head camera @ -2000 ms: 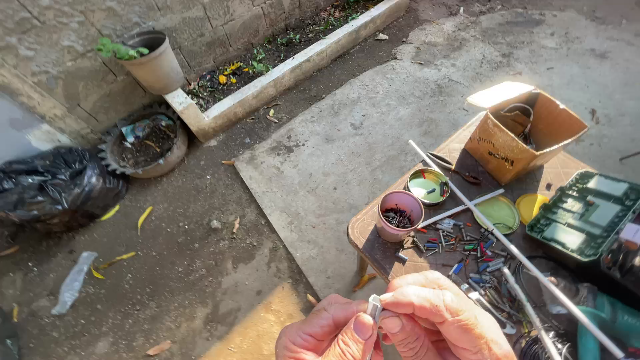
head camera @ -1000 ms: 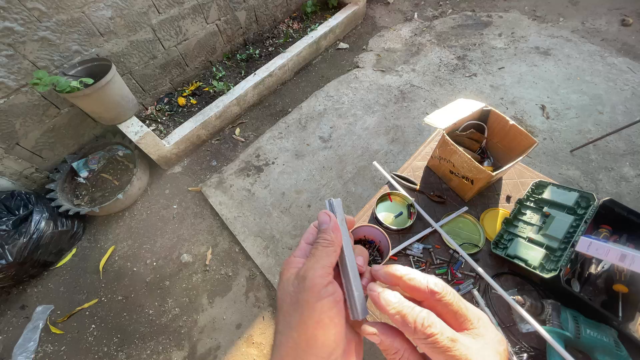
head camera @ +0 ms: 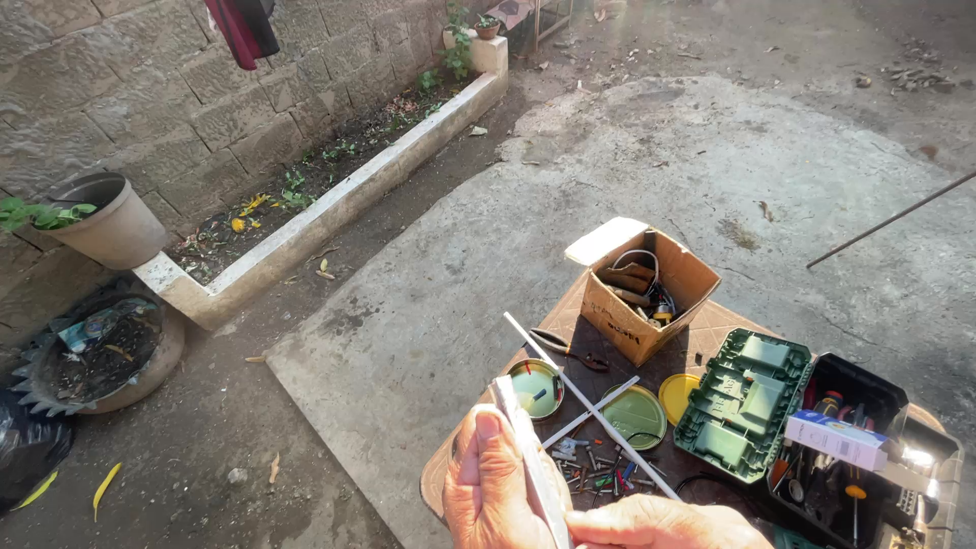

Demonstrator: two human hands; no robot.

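My left hand (head camera: 496,480) grips a light grey metal strip or channel (head camera: 528,457), its thumb along the near face and the strip's upper end rising past the fingers. Low in the view, my right hand (head camera: 663,522) touches the strip's lower part with its fingertips; part of this hand is cut off by the frame's edge. Beyond both hands, two thin white rods cross on the table, the longer one (head camera: 579,393) over the shorter one (head camera: 610,400). Screws and wall plugs (head camera: 602,465) lie scattered beside them.
On the table (head camera: 560,320) stand an open cardboard box (head camera: 648,297), a round tin (head camera: 536,389), green (head camera: 634,418) and yellow (head camera: 677,396) lids, pliers (head camera: 568,351), a green plastic case (head camera: 743,404) and a black toolbox (head camera: 862,381). A planter curb (head camera: 343,198) runs along the block wall.
The strip, small between the fingertips at first, now shows at length in my left hand. My right hand has moved lower relative to it. The view has shifted.
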